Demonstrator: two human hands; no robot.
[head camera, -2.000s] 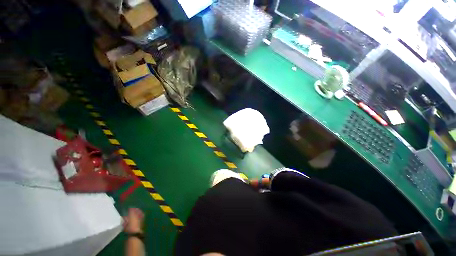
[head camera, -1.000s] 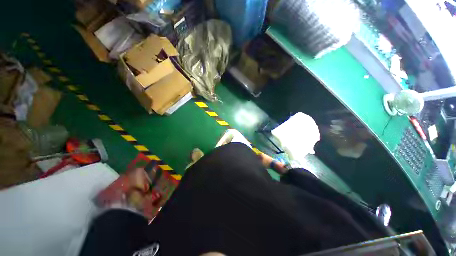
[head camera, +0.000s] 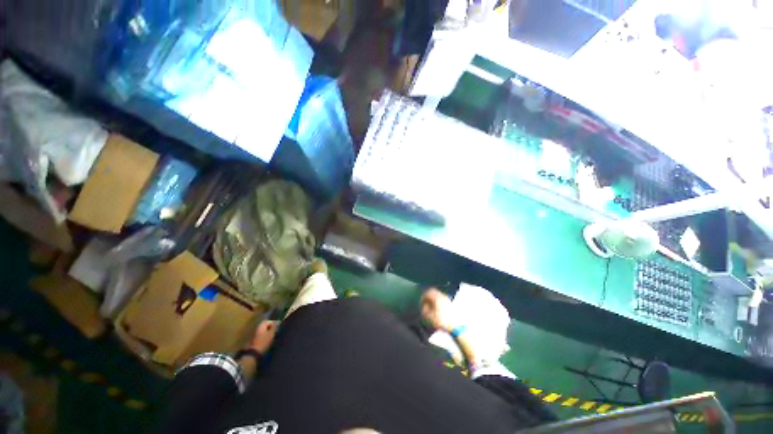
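Observation:
My left hand (head camera: 264, 336) is small and blurred at the lower left, beside an open brown carton (head camera: 182, 309). My right hand (head camera: 436, 309) is at the lower centre, with its fingers curled, overlapping the left side of a white-topped object (head camera: 485, 320), perhaps a covered stool. I cannot tell whether it touches it. I see no object in either hand, but the fingers are unclear. A crumpled olive plastic bag (head camera: 267, 242) lies behind the carton.
A blue-wrapped carton stack (head camera: 229, 76) stands at upper left. A green bench (head camera: 530, 237) on the right holds clear trays (head camera: 407, 161), a pale fan (head camera: 627, 239) and dark parts (head camera: 663, 292). A dark round stool (head camera: 654, 381) and aisle tape (head camera: 576, 403) are at lower right.
The view has turned and moved forward. The carton and bag are nearer, and the blue-wrapped stack has come into view. The red item at lower left is out of view. Both hands now show beside my body.

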